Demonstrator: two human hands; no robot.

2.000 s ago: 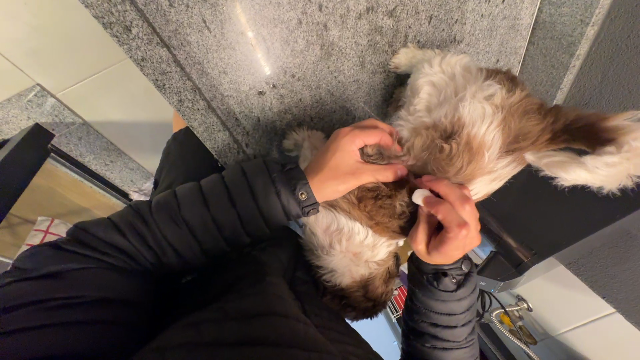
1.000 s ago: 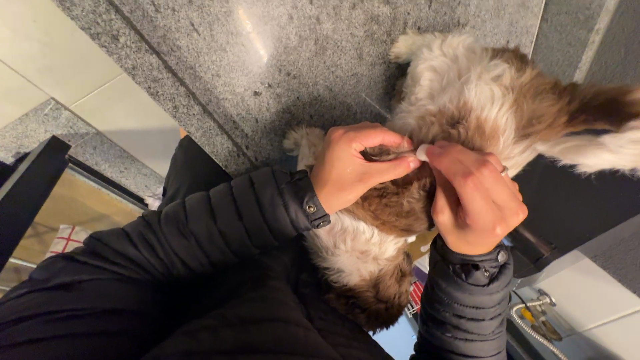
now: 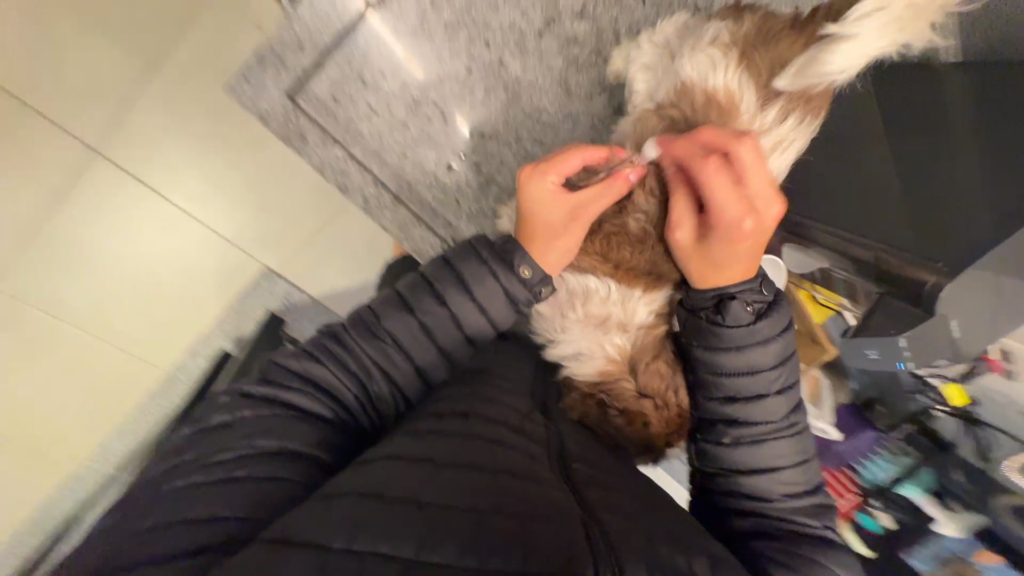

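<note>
A brown and white long-haired dog (image 3: 632,240) lies along a grey stone surface, its head against my black quilted jacket. My left hand (image 3: 572,196) pinches a lock of the dog's brown fur between thumb and fingertips. Close beside it, my right hand (image 3: 724,200) holds a small white object (image 3: 650,150) in its fingertips at the end of that lock. The right hand is slightly blurred, and what the white object is cannot be told. My forearms lie on both sides of the dog's head.
The speckled grey stone surface (image 3: 512,72) extends beyond the dog. Pale floor tiles (image 3: 160,152) lie at the left. A black panel (image 3: 920,160) is at the right, with a grey device (image 3: 888,352) and blurred cloths and small items (image 3: 888,464) below it.
The right hand held the white object apart from the left fingertips two seconds ago; it now meets the pinched fur. The left hand keeps its pinch. The view has shifted.
</note>
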